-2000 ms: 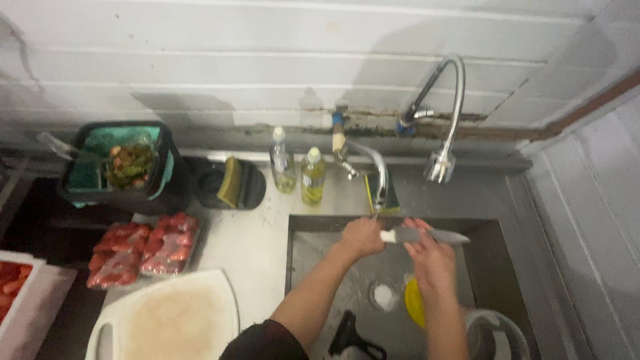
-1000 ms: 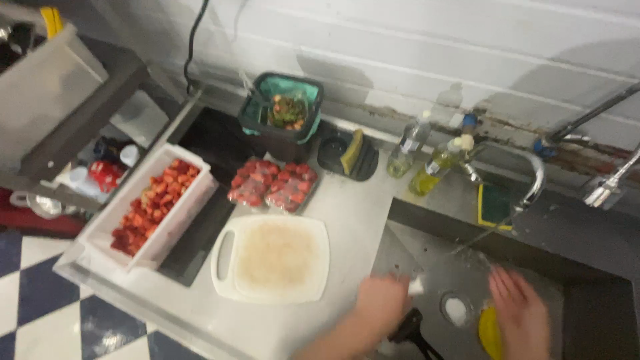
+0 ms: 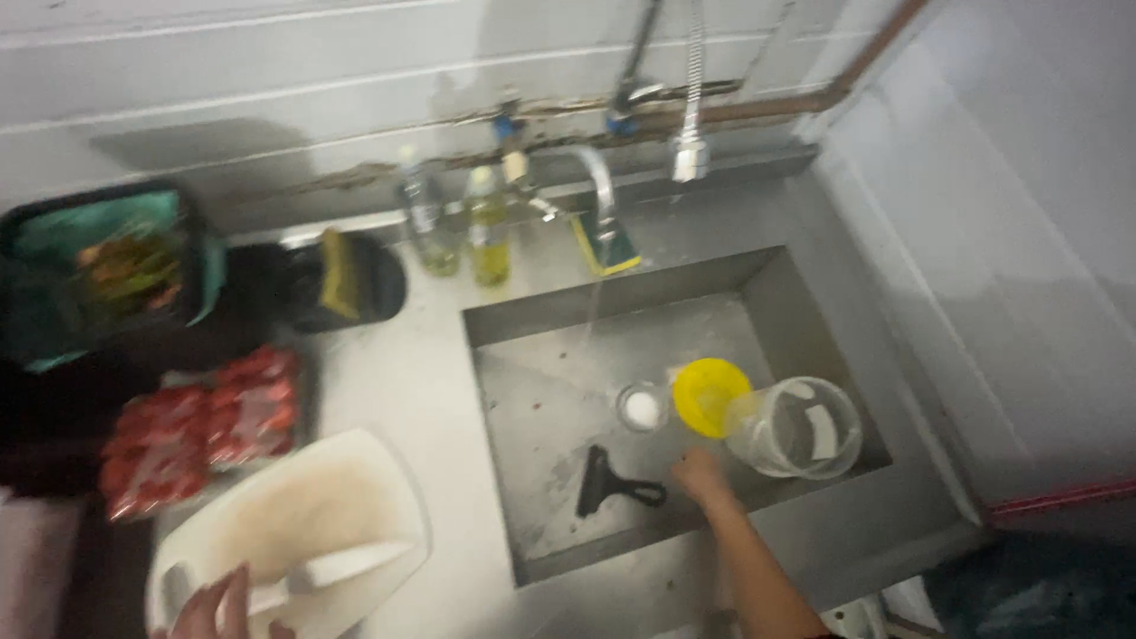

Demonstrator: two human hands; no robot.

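Observation:
At the lower left my left hand [image 3: 217,608] is at the handle of a kitchen knife [image 3: 351,566], whose blade lies over the white cutting board [image 3: 311,497]; blur hides whether the fingers grip it. My right hand [image 3: 698,475] hangs over the steel sink [image 3: 550,382], between a black squeegee [image 3: 612,488] and a clear plastic container [image 3: 799,428]. Its fingers look curled, but what they may hold is not visible. A yellow round item [image 3: 710,397] lies beside the container. A thin stream of water falls from the curved faucet [image 3: 599,182].
Packed strawberries [image 3: 204,422] sit left of the board, below a lined bin [image 3: 98,266] of scraps. A black holder [image 3: 382,280] with a yellow sponge [image 3: 337,275], two bottles [image 3: 489,235] and a green-yellow sponge [image 3: 606,244] stand along the wall. A spray faucet [image 3: 690,160] hangs above the sink's back edge.
My left hand has moved from the sink to the cutting board, where the knife is now. Two seconds ago both hands were at the knife beneath the faucet. The view has swung left, then back right.

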